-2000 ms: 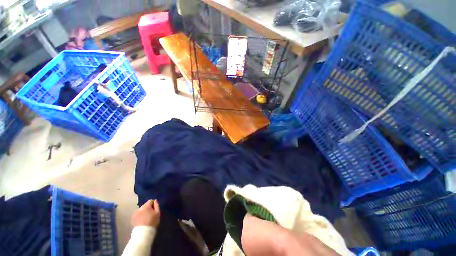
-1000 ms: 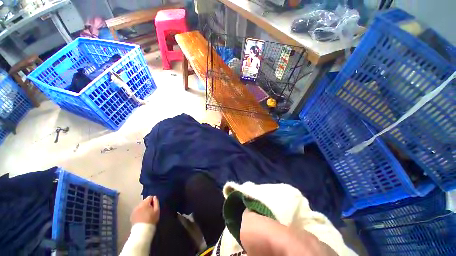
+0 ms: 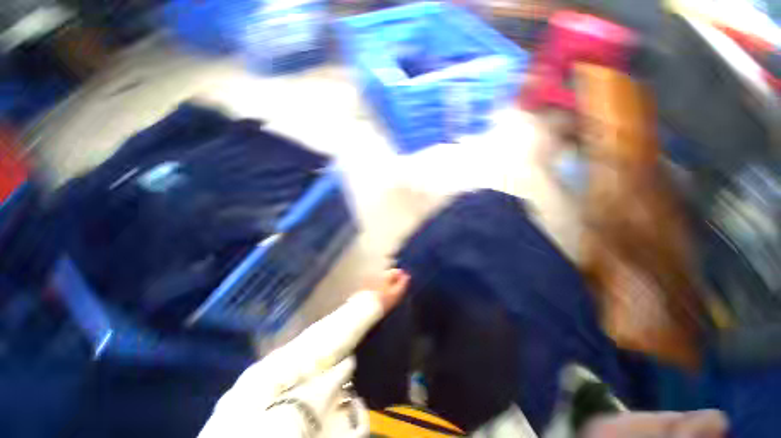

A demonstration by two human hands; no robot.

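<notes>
The view is blurred. A large navy garment (image 3: 514,265) lies over and in front of my black-trousered legs. My left hand (image 3: 392,289), in a cream sleeve, is at the left edge of the garment beside my leg. Its fingers look curled; whether they hold cloth cannot be told. Bare skin of my right arm or hand (image 3: 655,425) comes out of a green-lined cream sleeve at the bottom right, cut off by the edge. Its fingers cannot be made out.
A blue crate (image 3: 283,248) heaped with navy garments (image 3: 163,222) stands close on my left. Another blue crate (image 3: 428,94) stands ahead on the pale floor. A red-pink stool (image 3: 582,51) and an orange-brown wooden bench (image 3: 638,214) are on the right.
The view has swung left, so the near crate and its navy heap show more fully. The stacked crates on the right have left the picture. My left hand stays beside my leg.
</notes>
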